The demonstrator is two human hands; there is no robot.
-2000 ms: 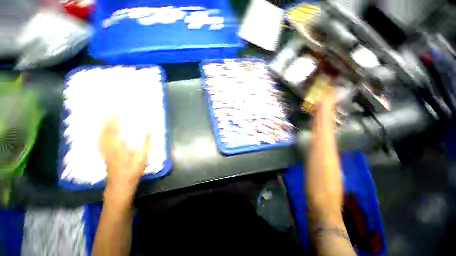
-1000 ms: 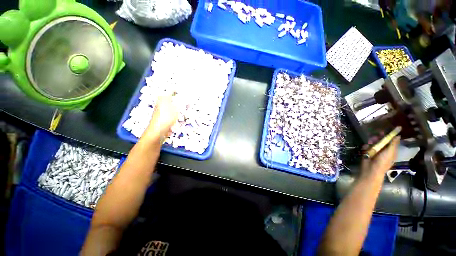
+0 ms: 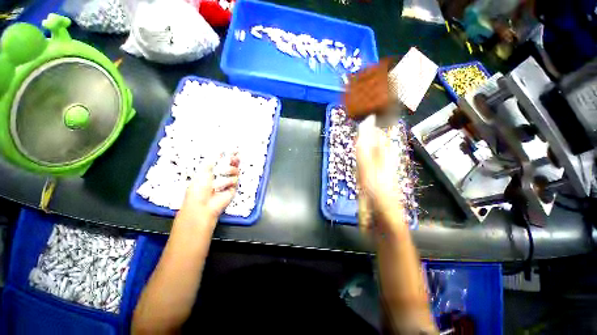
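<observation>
My right hand is closed on the handle of a red-brown block fixture and holds it over the right tray. Hand and block are blurred, and no holes or seated parts can be made out. My left hand is over the near part of the left tray, palm partly up and fingers slightly curled. Whether it holds any white pieces is unclear against the heap. The right blue tray holds small white-and-brown pieces with thin wires; my right hand and forearm hide part of it.
The metal press stands at right. Behind are a blue bin with white pieces, a perforated white card, a small tray of brass parts and a white bag. A green fan stands left. Bins sit below the bench edge.
My right hand has brought the fixture from the press leftward over the right tray, with the block now raised. My left hand stays over the left tray, its fingers now turned more upward.
</observation>
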